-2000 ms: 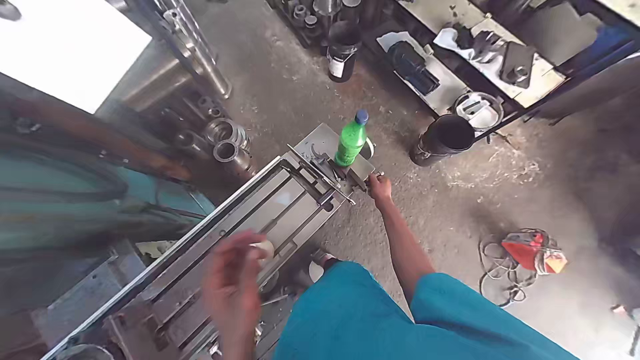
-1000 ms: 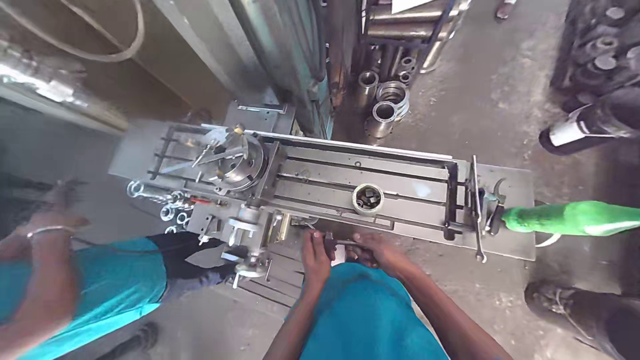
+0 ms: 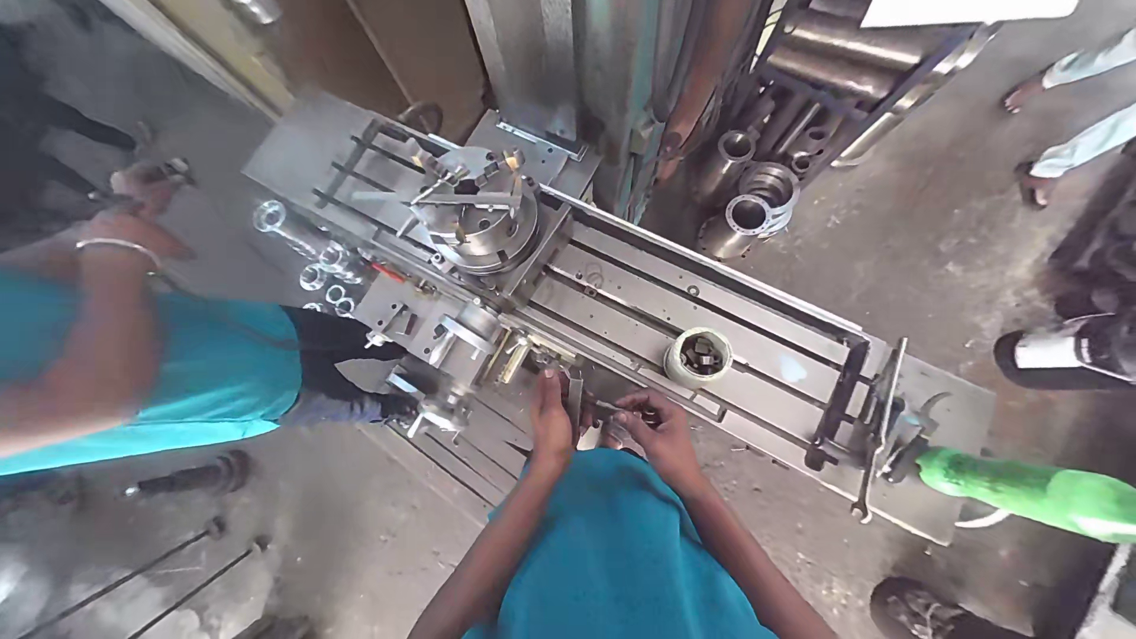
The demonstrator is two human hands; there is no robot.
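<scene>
Near the front edge of the slotted machine table, my left hand is closed around a flat metal block standing upright. To its right, my right hand pinches a small thin metal piece between thumb and fingers, pointing toward the block. What exactly this piece is cannot be told. A round pale container of small dark metal parts sits on the table ahead of my right hand. Left of it, a round chuck carries metal bars. A handwheel assembly lies left of my hands.
At the table's right end are a long wrench and a green bottle. A co-worker in a teal shirt stands at the left. Metal rings and tubes stand beyond the table. Another person's feet show at upper right.
Two seconds ago my right hand was by the bottle at the table's end; now both hands are together in front of me, each holding metal. The view has swung considerably.
</scene>
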